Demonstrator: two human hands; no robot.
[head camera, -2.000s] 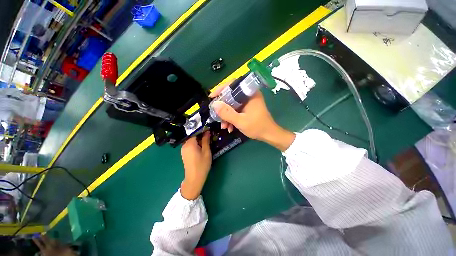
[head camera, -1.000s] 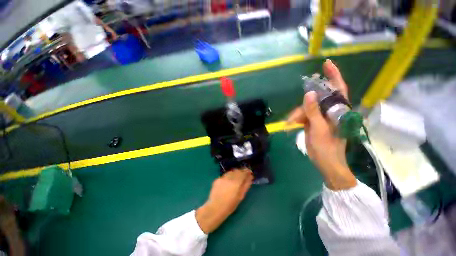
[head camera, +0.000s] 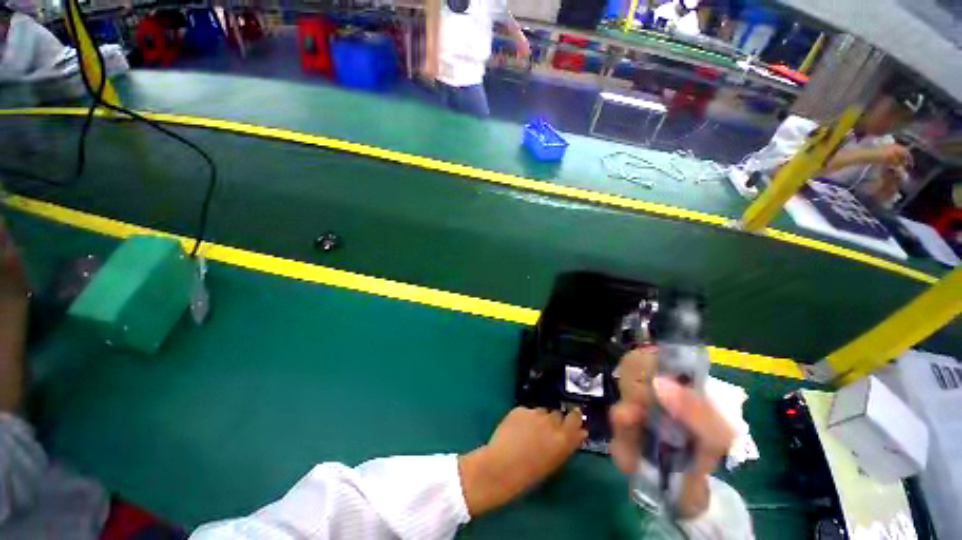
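The black fixture (head camera: 580, 316) stands on the green mat, right of centre, with its back plate up and a small silvery-white plate (head camera: 583, 381) on it. My left hand (head camera: 524, 448) is at the fixture's front edge, fingers bent; whether it pinches a small part is hidden. My right hand (head camera: 680, 422), blurred, holds the grey syringe (head camera: 682, 364) upright just right of the fixture. Silver clamp linkage (head camera: 636, 322) shows beside the syringe; its red handle is not visible. A small black part (head camera: 328, 242) lies on the green strip beyond, at left.
A green box (head camera: 132, 293) with a black cable stands at left. White tissue (head camera: 732, 422) lies right of my right hand. A black controller (head camera: 807, 454) and white carton (head camera: 878, 425) are at right, near a yellow post (head camera: 897, 327). A blue basket (head camera: 544, 140) and people are beyond.
The view has swung, so the fixture appears lower and farther right. My right hand has brought the syringe from raised at the right to beside the fixture. My left hand remains at the fixture's front.
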